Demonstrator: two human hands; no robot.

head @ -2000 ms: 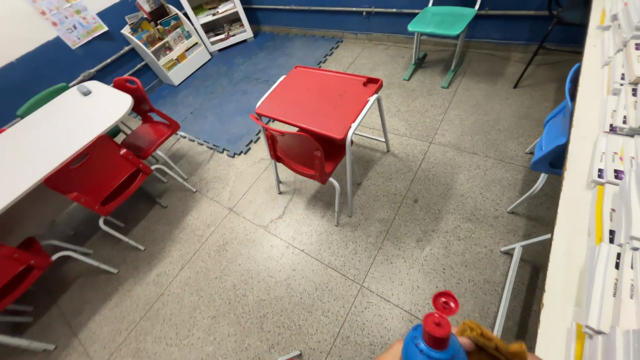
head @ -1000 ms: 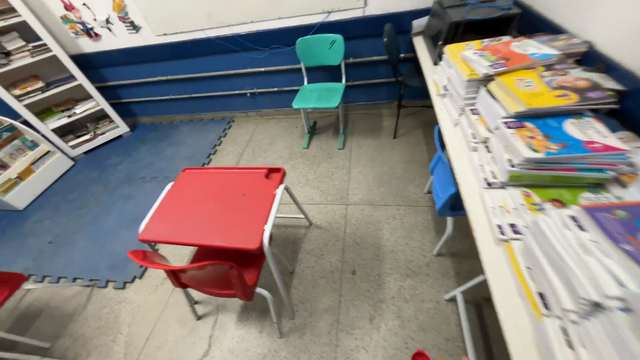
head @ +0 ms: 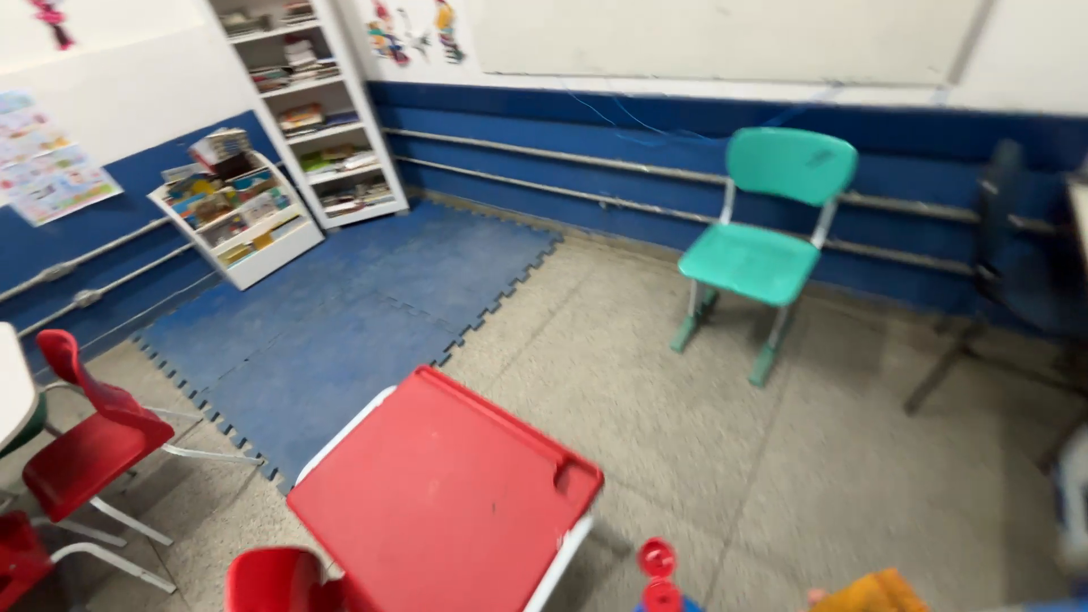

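At the bottom edge, a blue bottle (head: 690, 605) shows only its top, with its red flip cap (head: 660, 578) open; whatever holds it is out of the frame. To its right is a mustard-yellow cloth (head: 875, 593). A fingertip, seemingly of my right hand (head: 816, 596), touches the cloth's left edge; the rest of that hand is cut off. My left hand is not in view. Left of the bottle stands a child's desk with a red top (head: 450, 501) and white metal legs. The desk top bears no objects.
A red chair (head: 276, 578) is tucked near the desk. A green chair (head: 752, 259) stands by the blue wall, with a dark chair (head: 1011, 255) at right. Blue foam mats (head: 331, 340) lie before a book rack (head: 276, 255) and bookshelf (head: 374, 170). More red chairs (head: 93, 459) surround a white table (head: 13, 382).
The view has swung right, then back left and nearer the desk. The bottle and cloth, seen two seconds ago, nearly left the frame one second ago and show again at the bottom edge.
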